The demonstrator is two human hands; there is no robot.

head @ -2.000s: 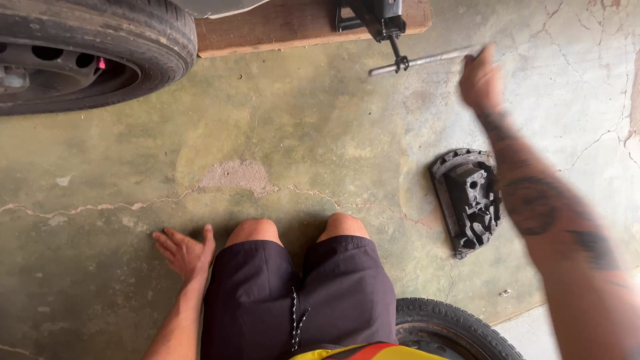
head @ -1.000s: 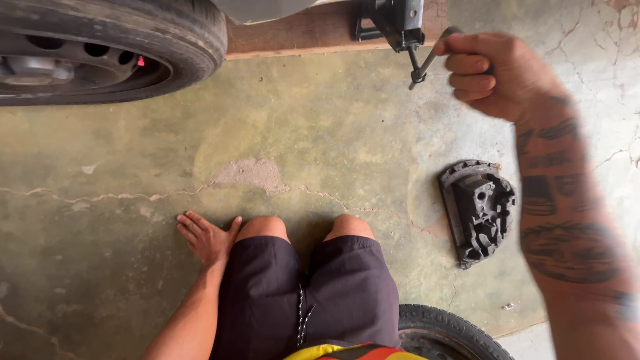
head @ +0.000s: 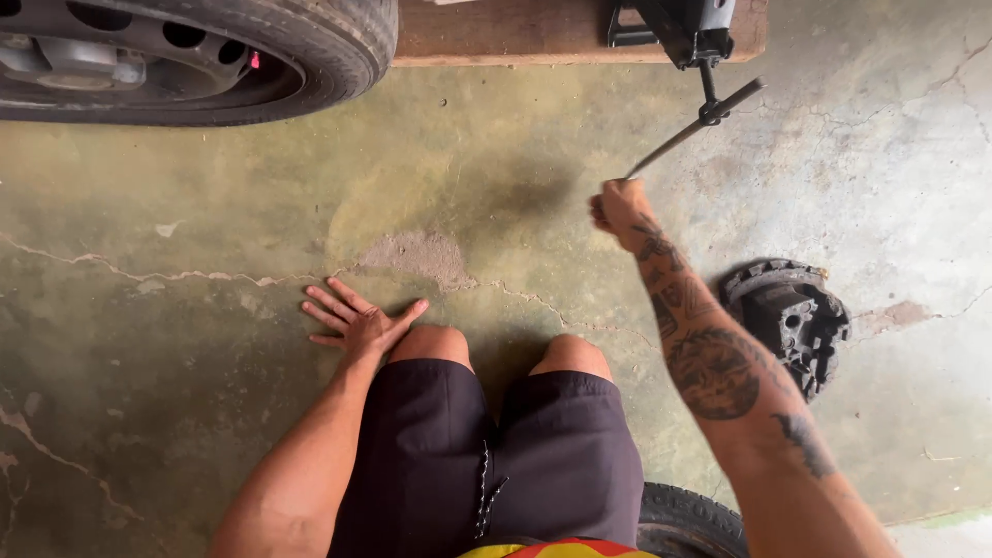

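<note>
My right hand (head: 622, 208) is closed around the lower end of a metal bar (head: 674, 143), right of centre. The bar passes through the eye at the end of the screw of a black car jack (head: 701, 43) at the top. My left hand (head: 360, 319) rests on the concrete floor beside my left knee, fingers spread, holding nothing. A broken black plastic or metal part (head: 787, 322) lies on the floor, partly behind my right forearm.
A car wheel with its tyre (head: 341, 39) stands at the upper left. The jack sits on a wooden board (head: 496, 35). Another tyre (head: 690, 515) lies behind my right thigh. The concrete floor (head: 232, 194) is cracked.
My right hand has moved from the right of the jack's screw to below and left of it, and the bar has turned with it. My left hand has stayed on the floor.
</note>
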